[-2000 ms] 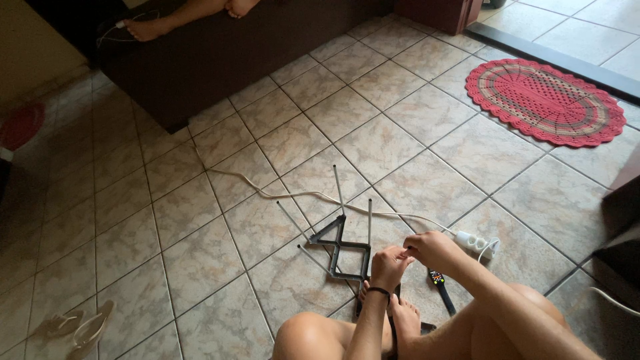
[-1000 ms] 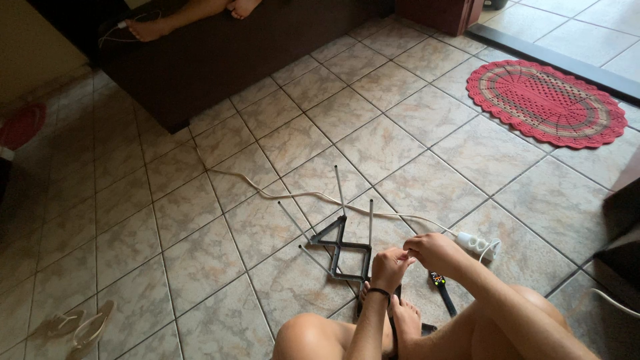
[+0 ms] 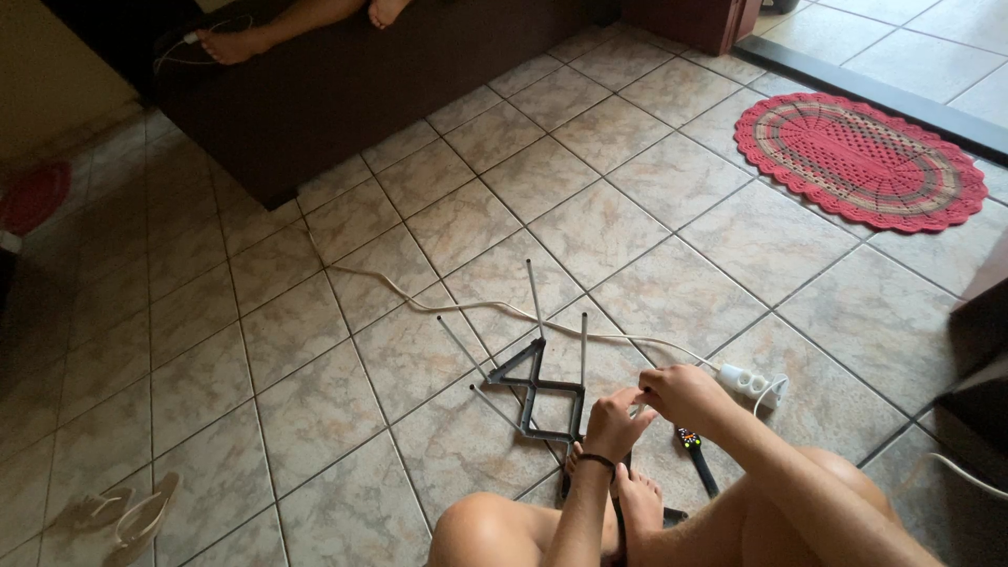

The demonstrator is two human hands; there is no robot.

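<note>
My left hand (image 3: 618, 429), with a dark band at the wrist, and my right hand (image 3: 677, 394) meet above my feet. Their fingertips pinch a small piece between them; a light bit shows at my left fingers and a dark tip at my right, but its kind is unclear. Just left of my hands lies a black folding frame (image 3: 555, 386) of jointed bars, with several thin grey metal rods (image 3: 584, 350) standing out from it. Part of the frame is hidden behind my feet and legs. A smartwatch with a black strap (image 3: 697, 461) lies on the tiles below my right hand.
A white power strip (image 3: 752, 384) trails a white cable (image 3: 496, 303) across the tiled floor. A red crocheted rug (image 3: 862, 161) lies near the doorway. Flip-flops (image 3: 142, 516) lie at bottom left. Another person's feet (image 3: 236, 46) rest on dark furniture (image 3: 378, 94). A dark object (image 3: 980, 370) stands at the right edge.
</note>
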